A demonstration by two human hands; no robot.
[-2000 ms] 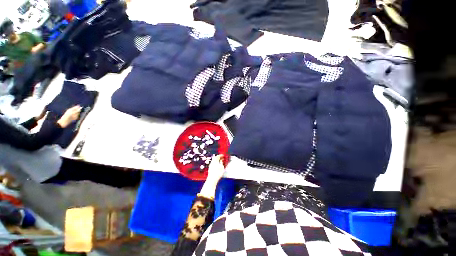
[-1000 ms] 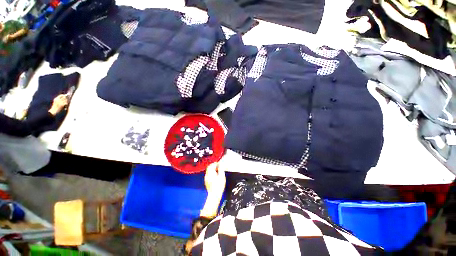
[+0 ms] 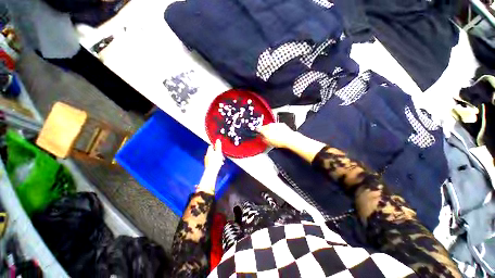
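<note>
A round red dish sits at the table's front edge and holds many tiny white and dark bits. My right hand reaches in from the right, its fingertips at the bits by the dish's right side; whether it pinches one is too small to tell. My left hand is at the dish's near left rim, fingers close together; any small thing in it cannot be made out. A navy quilted vest with checked lining lies to the right, partly under my right arm.
Another navy vest lies beyond the dish. A crinkled clear plastic bag lies left of the dish. A dark flat object is beside it. A blue bin and wooden stool stand below. Grey pieces lie far right.
The view has turned, so the table now runs diagonally. My right hand has come into view at the dish. My left hand remains near the dish's rim.
</note>
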